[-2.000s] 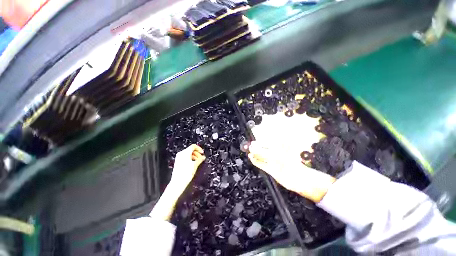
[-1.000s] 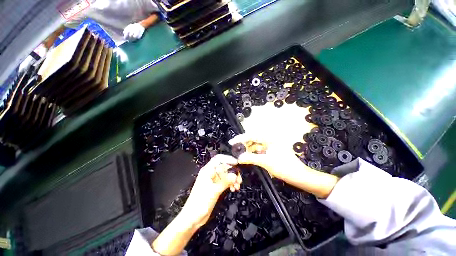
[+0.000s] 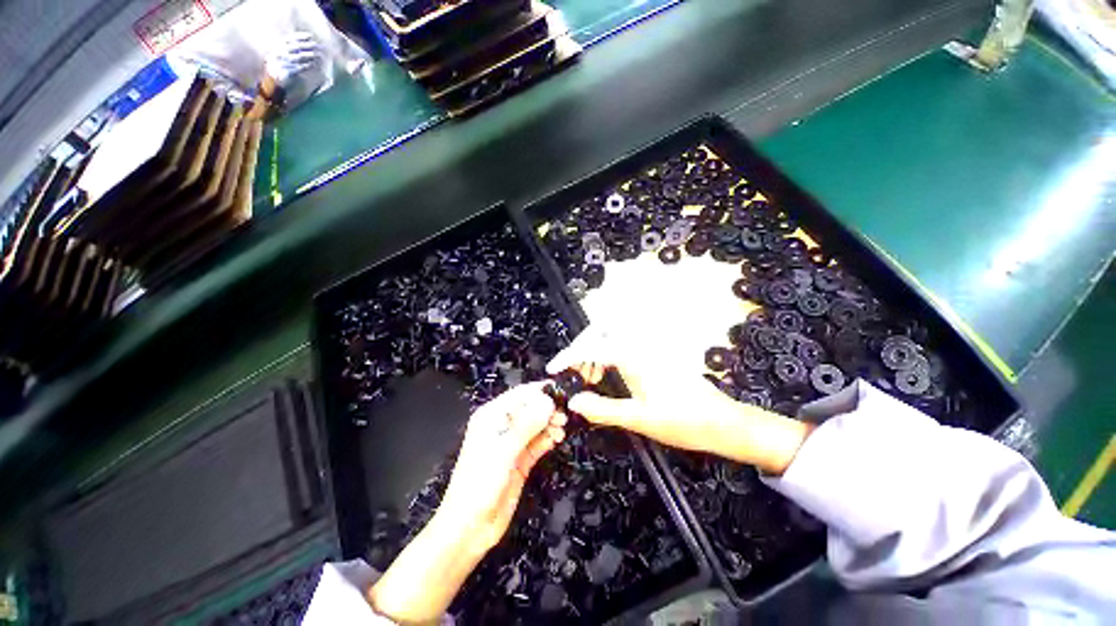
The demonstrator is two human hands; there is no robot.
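My left hand (image 3: 499, 443) and my right hand (image 3: 655, 394) meet above the wall between two black bins. A small dark joined piece (image 3: 565, 389) is pinched between the fingertips of both hands; its exact shape is hard to tell. The left parts bin (image 3: 328, 404) holds a heap of small black stemmed parts (image 3: 587, 520) and shows a bare dark patch of floor. The right parts bin (image 3: 875, 251) holds black ring parts (image 3: 783, 336) around a glaring white liner (image 3: 655, 300).
Flat dark trays (image 3: 184, 501) lie left of the bins, with part of a grid tray (image 3: 288, 605) at the bottom edge. Behind the dark green ledge (image 3: 404, 202) are stacked brown-edged boards (image 3: 184, 171), another stack (image 3: 471, 55) and a person's gloved hand (image 3: 291, 59).
Since two seconds ago my left hand has moved from the left bin to meet my right hand. Since one second ago the ring between my fingertips has tilted and both hands have closed together around it.
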